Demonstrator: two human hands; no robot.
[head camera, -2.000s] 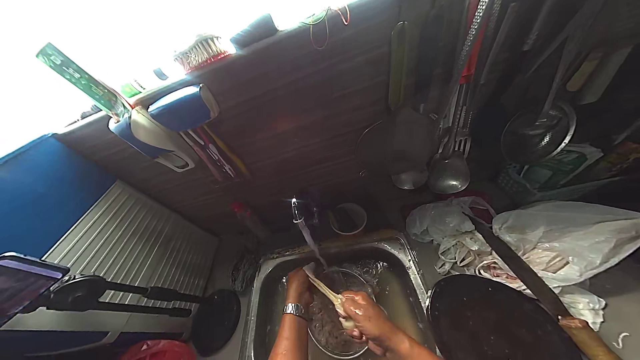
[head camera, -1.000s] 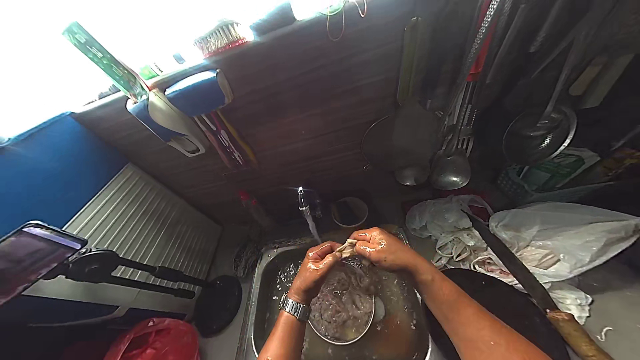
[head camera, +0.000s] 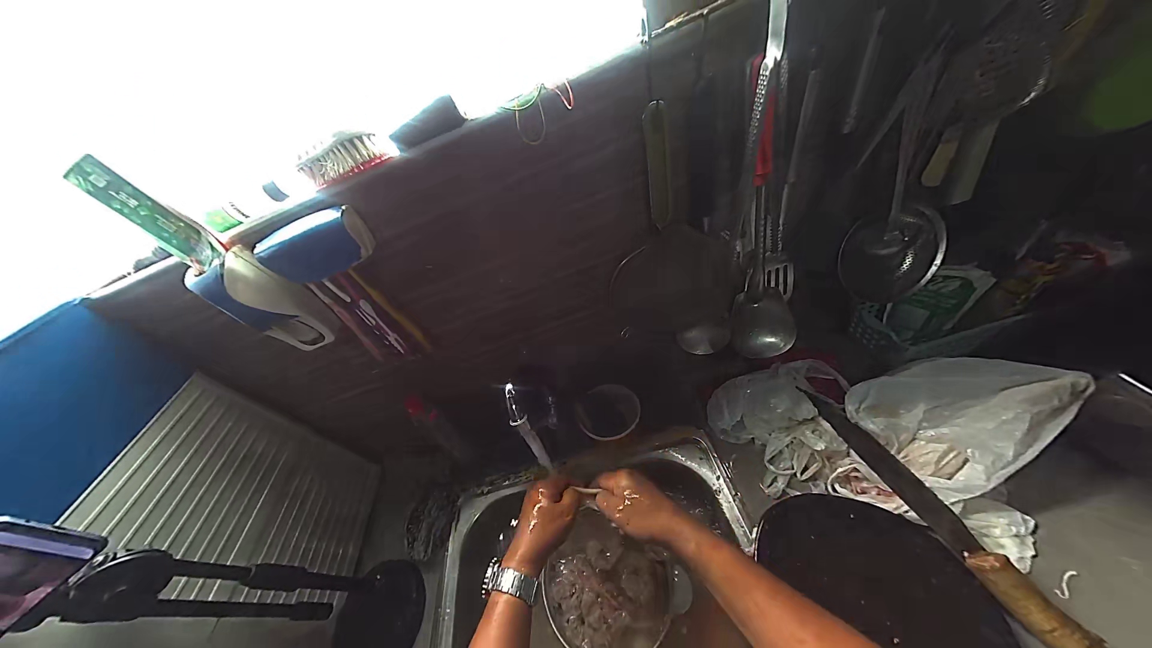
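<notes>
Over a metal sink (head camera: 454, 562), my left hand (head camera: 547, 515) and my right hand (head camera: 633, 506) are closed on a thin pale strip (head camera: 587, 490) stretched between them; I cannot tell its material. Water runs from the faucet (head camera: 517, 412) onto or just behind my left hand. Below both hands, a round metal bowl (head camera: 668, 621) holds cloudy water and a greyish, soft-looking mass (head camera: 598, 580). A metal-banded watch (head camera: 511, 582) is on my left wrist.
Right of the sink lie a dark round board or pan (head camera: 873, 576), a long knife with a wooden handle (head camera: 1035, 598) and plastic bags (head camera: 972, 423). A phone (head camera: 45, 558) on a black stand (head camera: 391, 603) is at left. Ladles (head camera: 765, 326) and a strainer (head camera: 891, 252) hang behind.
The hands have stayed over the bowl. One second ago they were close together on a pale piece; now they are slightly apart with a thin strip between them. The view has shifted.
</notes>
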